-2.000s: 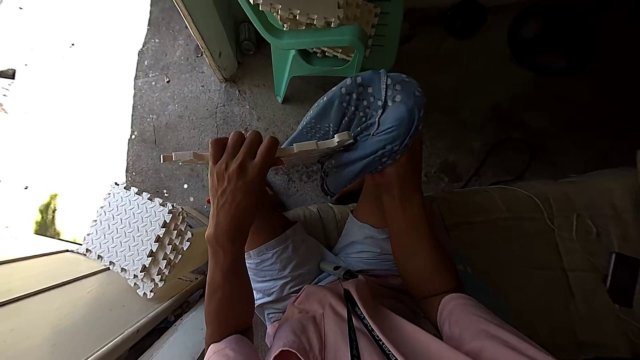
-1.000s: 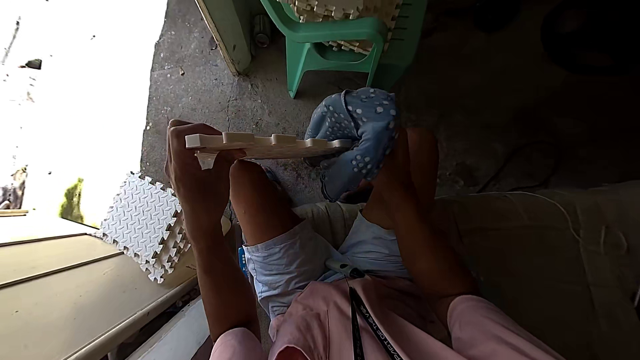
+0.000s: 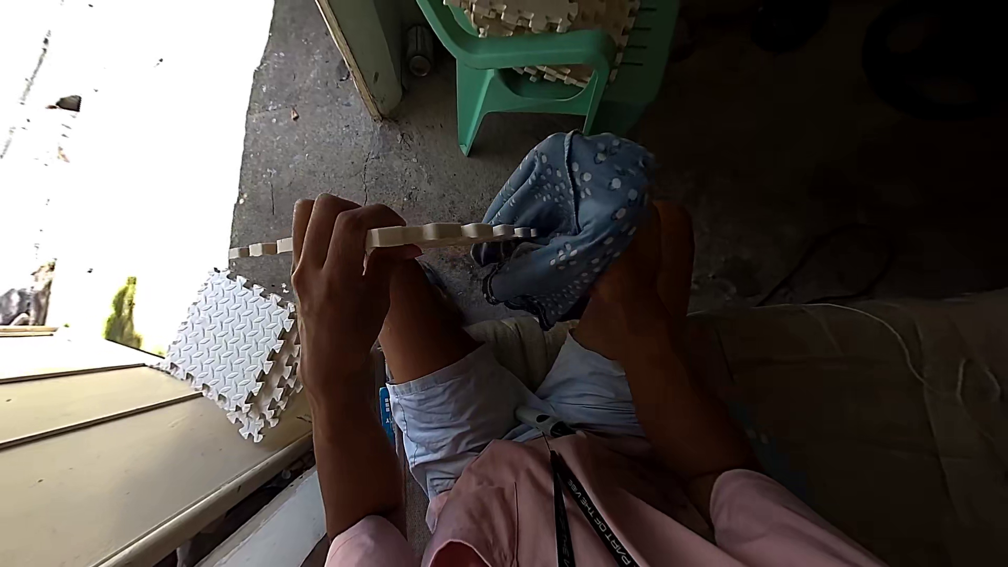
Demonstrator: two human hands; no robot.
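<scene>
My left hand (image 3: 342, 268) grips a pale interlocking foam mat tile (image 3: 441, 234), seen almost edge-on, with the fingers over its upper side. The tile's right end touches a blue cloth with white dots (image 3: 583, 213). My right hand (image 3: 622, 291) holds that cloth from the right, bunched around the fingers, which are mostly hidden by it. Both hands are above my knees. To the left of my left forearm lies a stack of white textured foam tiles (image 3: 236, 339) with toothed edges.
A green plastic chair (image 3: 543, 51) with more foam tiles (image 3: 535, 14) on it stands ahead. Left of it are a post (image 3: 370, 63) and a can (image 3: 419, 51) on the concrete floor. A cream panelled surface (image 3: 157, 465) lies at lower left, a cloth-covered seat (image 3: 850, 394) at right.
The tile in my left hand has changed its tilt, and my fingers have shifted on it. The dotted cloth has changed shape around my right hand and stays against the tile.
</scene>
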